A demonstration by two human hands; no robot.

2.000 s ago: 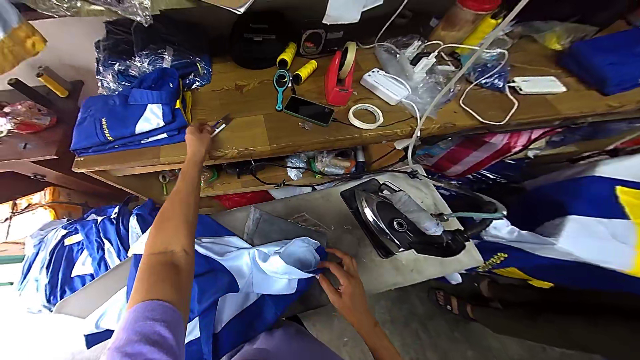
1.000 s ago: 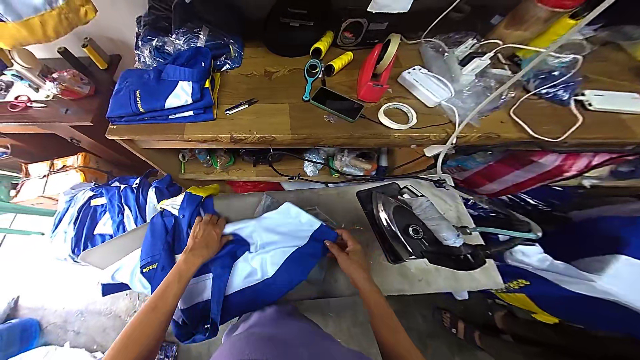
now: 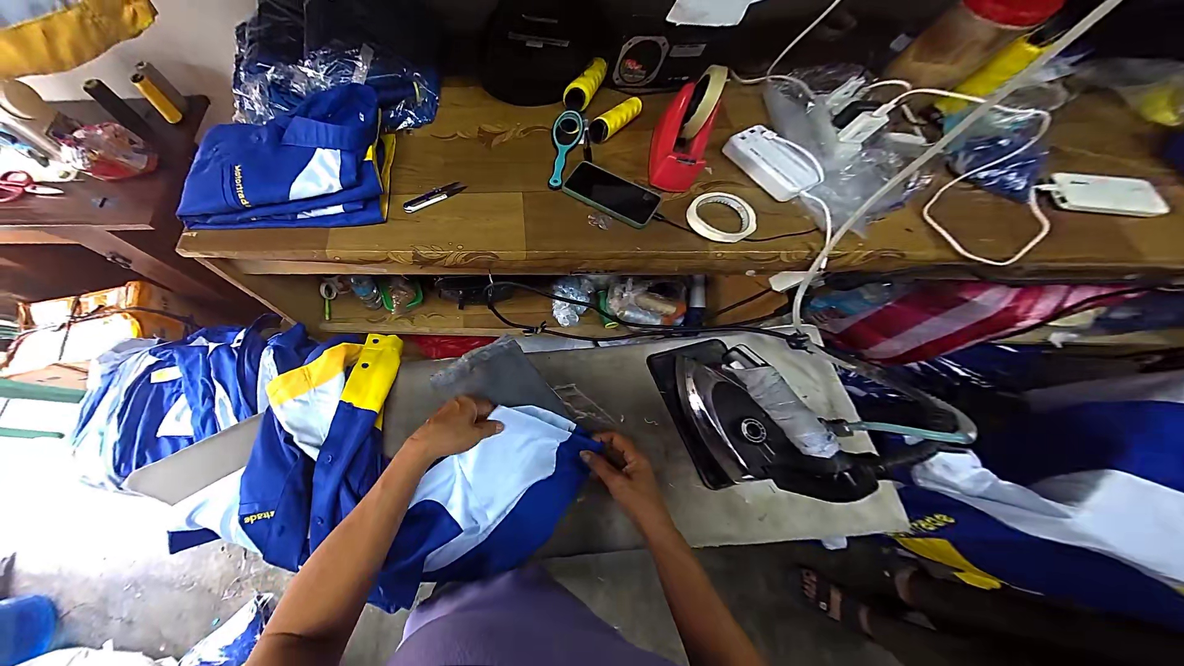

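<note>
A blue, light-blue and yellow shirt point(image 3: 504, 472) lies spread over the ironing board point(image 3: 620, 518) in front of me. My left hand point(image 3: 455, 427) rests on its light-blue panel, fingers bent over the cloth. My right hand point(image 3: 622, 467) pinches the blue edge at the shirt's right end between thumb and fingers. The yellow collar part point(image 3: 372, 375) lies left of my left hand. To the right of my right hand, a steam iron point(image 3: 754, 421) with a wrapped handle sits on a dark rest.
A wooden shelf point(image 3: 481, 227) behind the board holds a folded blue shirt point(image 3: 268, 176), a thread snipper point(image 3: 435, 197), a phone point(image 3: 610, 194), a red tape dispenser point(image 3: 680, 139) and a tape roll point(image 3: 721, 216). Cords run behind the iron. A person's sandalled foot point(image 3: 832, 597) is at lower right.
My left hand was by the folded shirt on the shelf, then came down onto the shirt on the board. The snipper now lies on the shelf. The shirt is spread flatter, its yellow part showing.
</note>
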